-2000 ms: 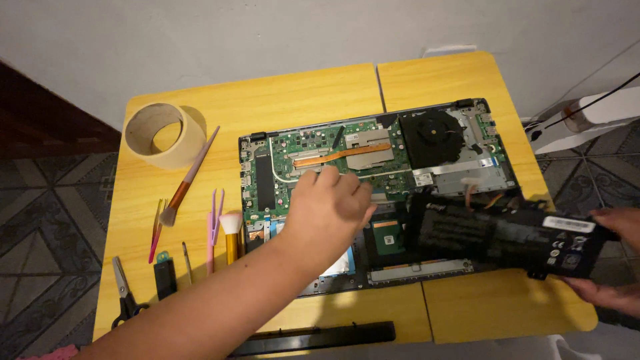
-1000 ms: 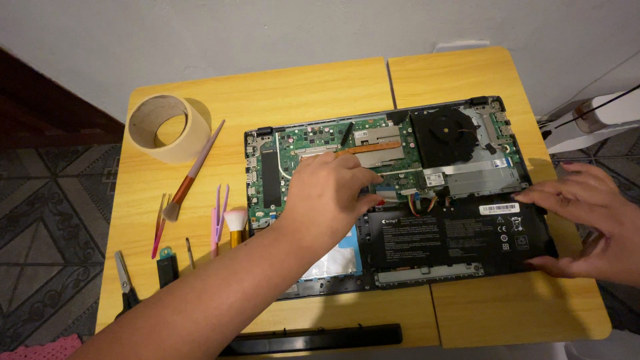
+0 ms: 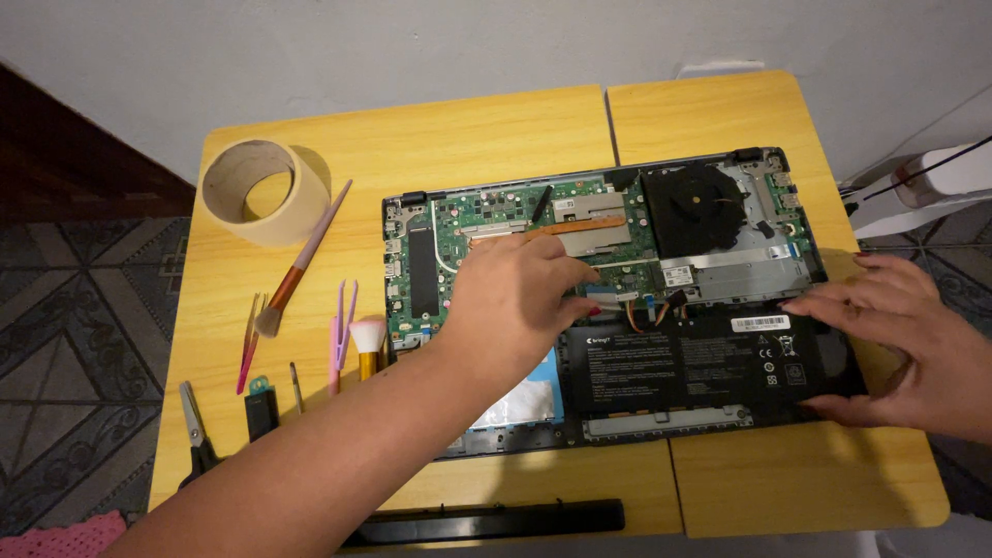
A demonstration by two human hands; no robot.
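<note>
An opened laptop base (image 3: 546,442) lies on the table. Its black battery (image 3: 659,364) rests in the right front part, below the black fan (image 3: 695,209). My right hand (image 3: 891,349) spans the battery's right end, thumb and fingers at its edges. Over the middle of the green circuit board (image 3: 508,208) is my left hand (image 3: 527,294), its thumb and forefinger near a ribbon cable (image 3: 601,293); whether they pinch anything cannot be told. Battery wires (image 3: 659,310) run up to the board just right of those fingers. My left forearm hides part of the laptop's front left.
On the yellow table (image 3: 434,151), left, are a roll of tape (image 3: 302,201), brushes (image 3: 291,279) (image 3: 368,341), tweezers (image 3: 248,345) (image 3: 346,325) and scissors (image 3: 194,426). A long black plastic strip (image 3: 496,523) lies along the front edge.
Two seconds ago my right hand held the battery tilted over the laptop's right front; it now lies down in the base, the hand still at its right end. My left hand stays over the board.
</note>
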